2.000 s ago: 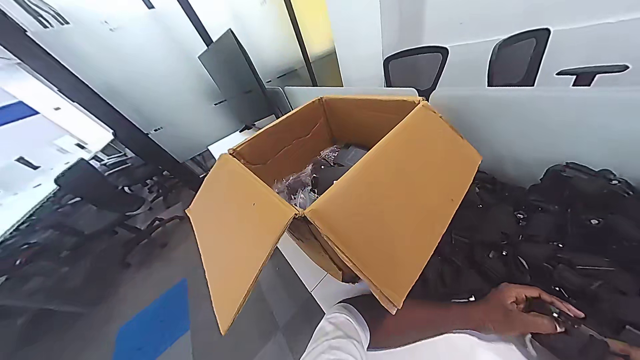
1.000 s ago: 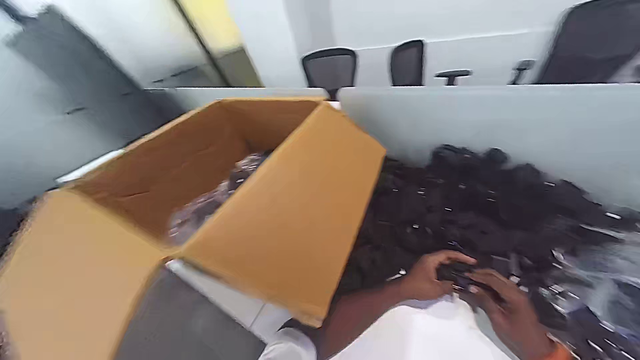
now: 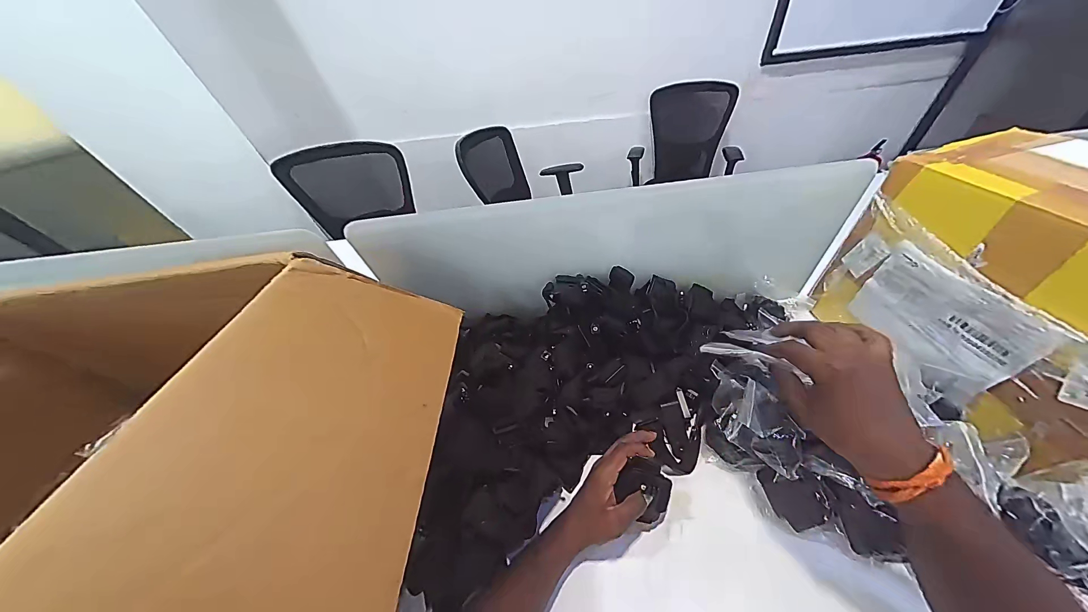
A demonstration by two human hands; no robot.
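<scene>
My left hand grips a small black item with a strap just above the white tabletop. To its right, my right hand, with an orange band at the wrist, pinches a clear plastic bag between thumb and fingers. Beneath that hand lie more clear bags with black items in them. A large heap of black strapped items spreads behind and to the left of my left hand. What exactly these black items are, I cannot tell.
An open cardboard box stands at the left. At the right is a taped carton with a labelled plastic sheet against it. A frosted partition borders the table, with office chairs beyond.
My right hand has moved away from my left hand and now holds a plastic bag; a second ago both hands were together at a black item. The view has swung right.
</scene>
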